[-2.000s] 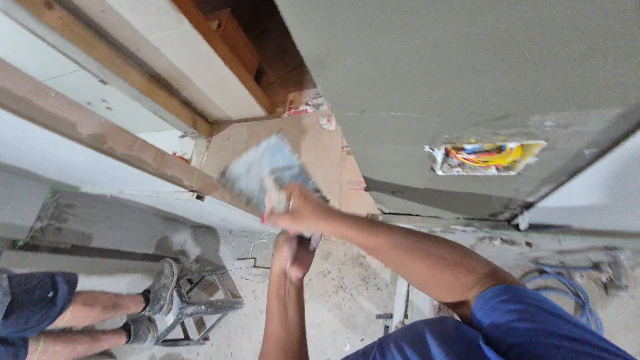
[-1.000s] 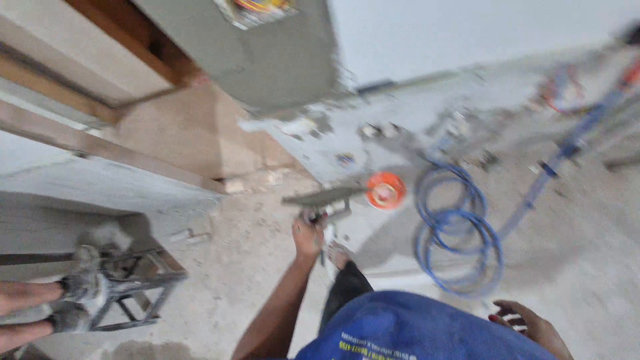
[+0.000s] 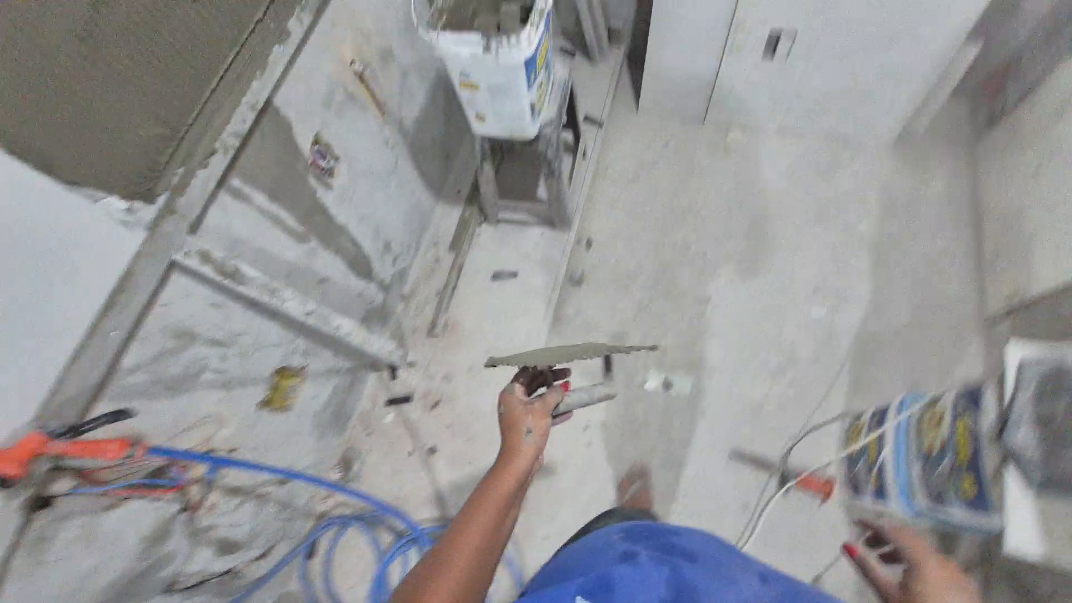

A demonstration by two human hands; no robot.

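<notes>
My left hand (image 3: 529, 410) grips the handle of a plastering trowel (image 3: 578, 355), seen nearly edge-on in the middle of the head view. Grey mortar covers the blade, which lies above the fingers, and the handle points to the right. At the lower right my right hand (image 3: 913, 561) hangs with its fingers apart and holds nothing that I can see. Just above it stands a printed bucket (image 3: 921, 461) with blurred white cords across it. Parts of both hands are blurred.
A white bucket of mortar (image 3: 494, 84) stands on a dusty stool (image 3: 523, 184) by the wall. A coiled blue hose (image 3: 360, 502) and an orange tool (image 3: 75, 452) are at lower left. An orange-handled tool (image 3: 808, 484) lies near the printed bucket. Small debris dots the floor.
The view has swung far to the right, away from the doorway and the other person's legs. My hands were together at a trowel two seconds ago; now they are wide apart.
</notes>
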